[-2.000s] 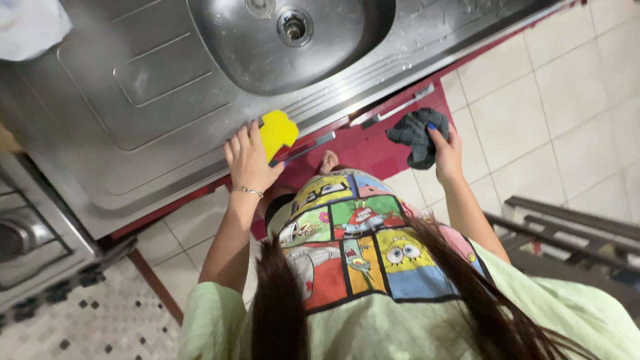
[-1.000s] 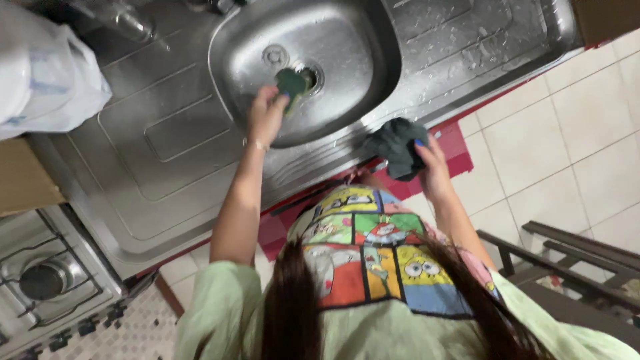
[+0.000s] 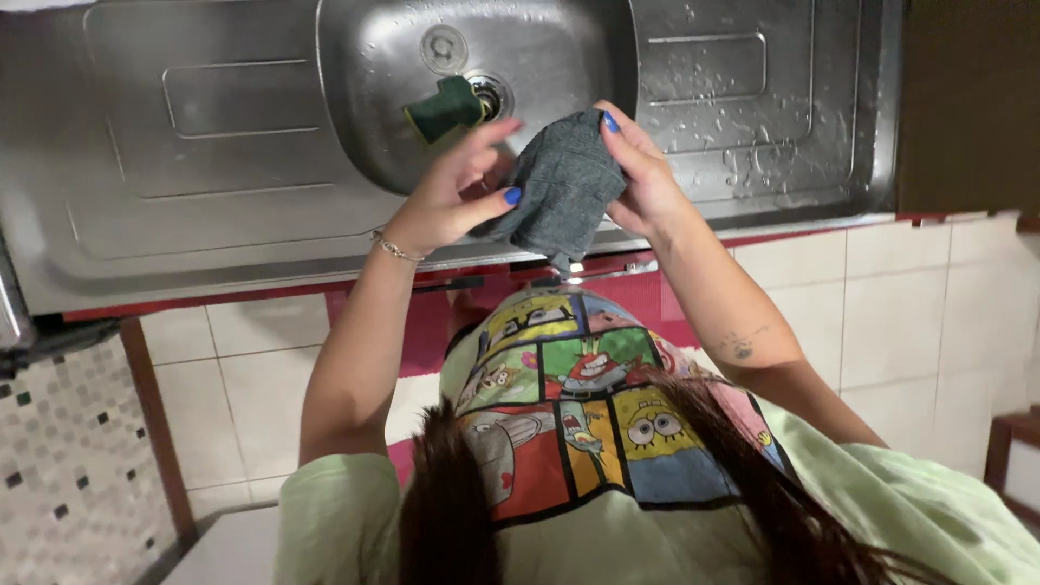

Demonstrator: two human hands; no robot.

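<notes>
A dark grey cloth (image 3: 569, 187) hangs in front of me over the sink's front edge. My right hand (image 3: 646, 166) grips its upper right corner between thumb and fingers. At the cloth's left side is my left hand (image 3: 463, 191), thumb against the fabric and fingers spread and a little blurred; whether it grips the cloth is unclear. Inside the steel sink basin (image 3: 561, 49) lies a sponge (image 3: 445, 110), green side up with a yellow edge, beside the drain opening (image 3: 490, 97). A round metal strainer (image 3: 444, 49) rests behind it.
Ribbed steel drainboards flank the basin; the right drainboard (image 3: 715, 122) carries water drops. Dark stove parts (image 3: 57, 337) show at the left edge. Below the counter are a red mat (image 3: 426, 337) and pale floor tiles (image 3: 268, 406). A brown surface (image 3: 967, 106) borders the counter's right end.
The sponge, held in my left hand in both earlier frames, now lies in the basin. My left hand has come to the cloth, which my right hand has brought in over the sink's front edge.
</notes>
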